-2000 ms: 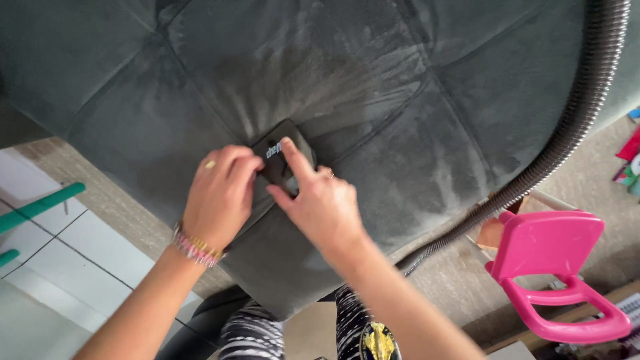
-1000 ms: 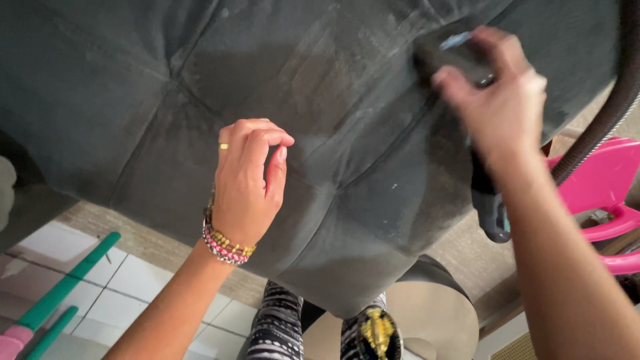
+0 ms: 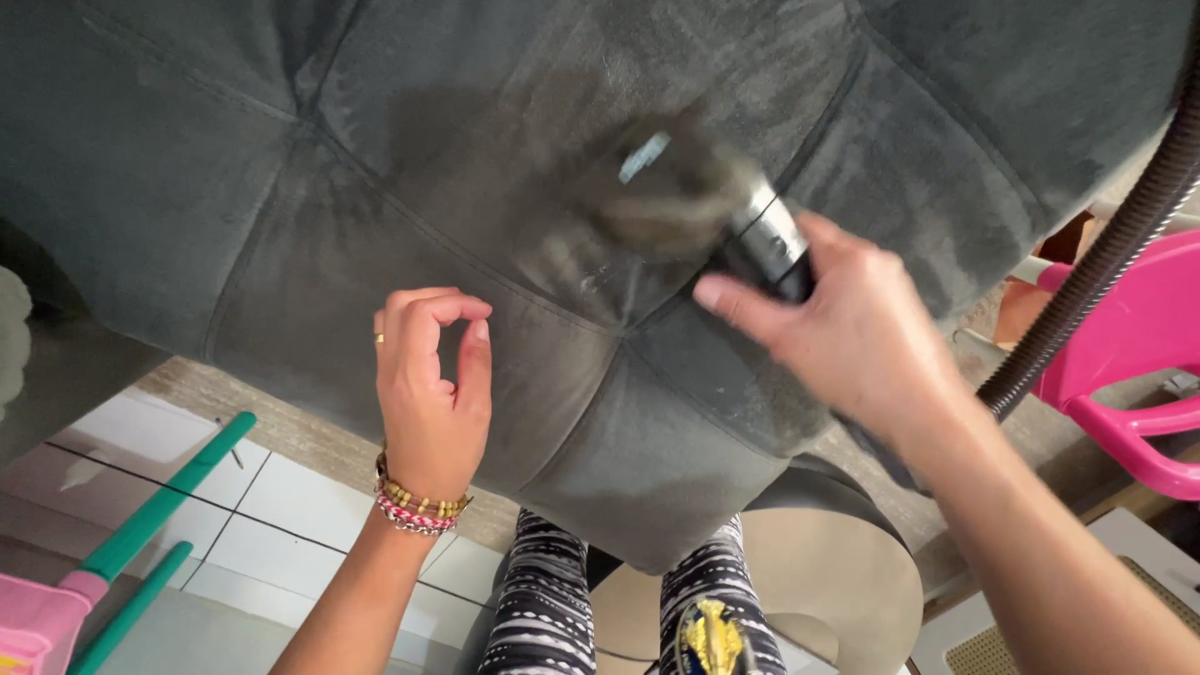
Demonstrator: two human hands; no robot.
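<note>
Grey tufted upholstery [image 3: 450,253] with seams and darker patches fills most of the view. My right hand [image 3: 844,328] grips the black and silver handle of a vacuum upholstery nozzle [image 3: 675,187]. The nozzle's wide, see-through head is blurred and lies over the upholstery; it bears writing. My left hand [image 3: 436,394], with a ring and bead bracelets, hovers near the upholstery's front part, thumb and forefinger curled close together and nothing between them. A dark ribbed hose [image 3: 1106,244] runs down the right side and passes behind my right forearm.
A bright pink plastic chair [image 3: 1125,328] stands at the right beyond the hose. Pink and green plastic furniture legs [image 3: 169,497] are at the lower left over white floor tiles [image 3: 281,506]. A round beige seat [image 3: 834,572] is below the upholstery, beside my legs in patterned trousers.
My right hand first touched the nozzle's head alongside my left hand, then carried it to the right. Now it has brought the nozzle back toward the middle. My left hand has let go of the nozzle.
</note>
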